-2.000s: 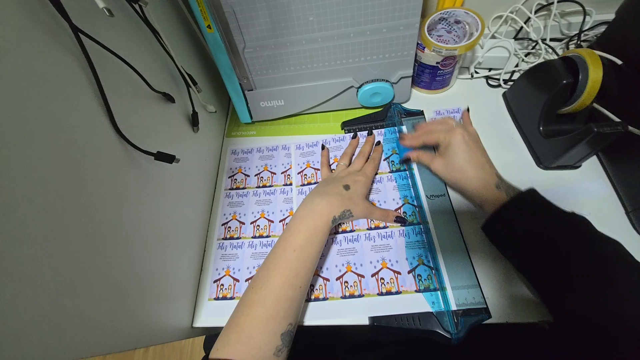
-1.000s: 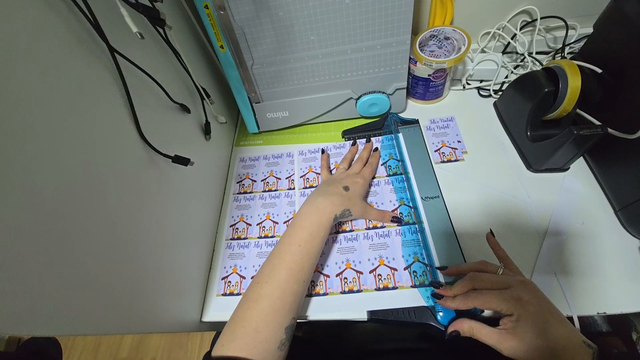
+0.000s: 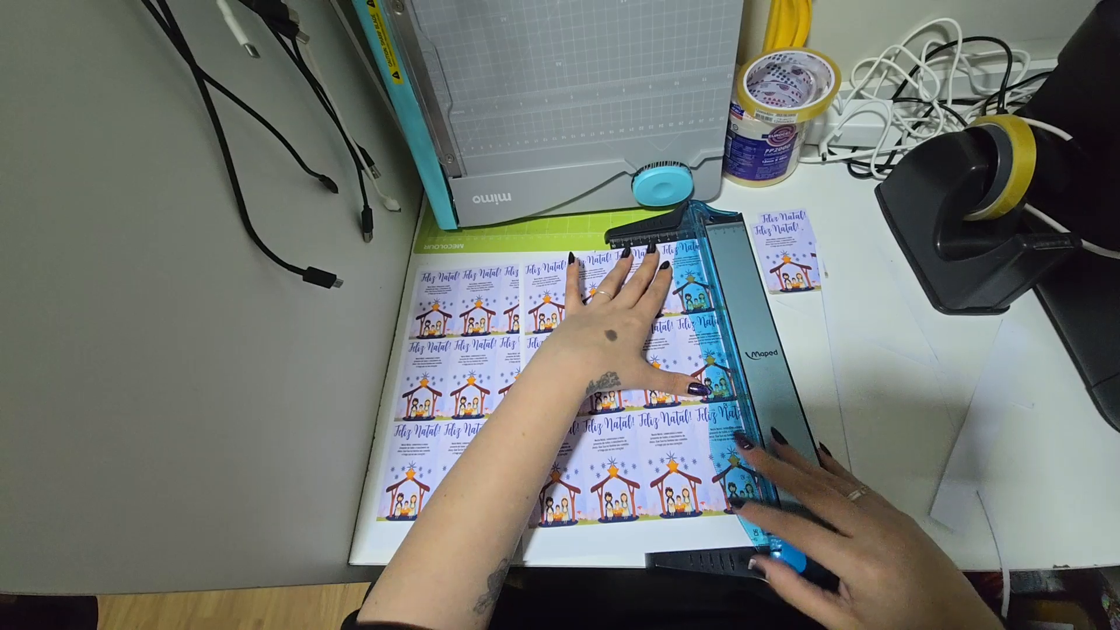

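My left hand [image 3: 612, 332] lies flat with spread fingers on printed sheets of nativity cards [image 3: 617, 464], its thumb tip over the clear blue guide strip of a Maped paper trimmer [image 3: 766, 332]. The sheets run under that strip. At the trimmer's near end, my right hand [image 3: 840, 516] rests its fingertips along the strip and rail, fingers apart, beside the blue cutter slide [image 3: 787, 556], partly hidden by the hand. Cut cards [image 3: 787, 252] lie in a small overlapping pile to the right of the trimmer.
A larger grey and teal trimmer [image 3: 577, 105] stands behind, over a green cutting mat [image 3: 507, 234]. Tape rolls [image 3: 783, 114], tangled white cables [image 3: 892, 96] and a black tape dispenser [image 3: 971, 227] are at the back right. Paper strips [image 3: 976, 446] lie at right; dark cables [image 3: 219, 149] hang at left.
My right hand has moved from the trimmer's far end to its near end, and the blue slide is now there too. My left hand has stayed flat on the sheets.
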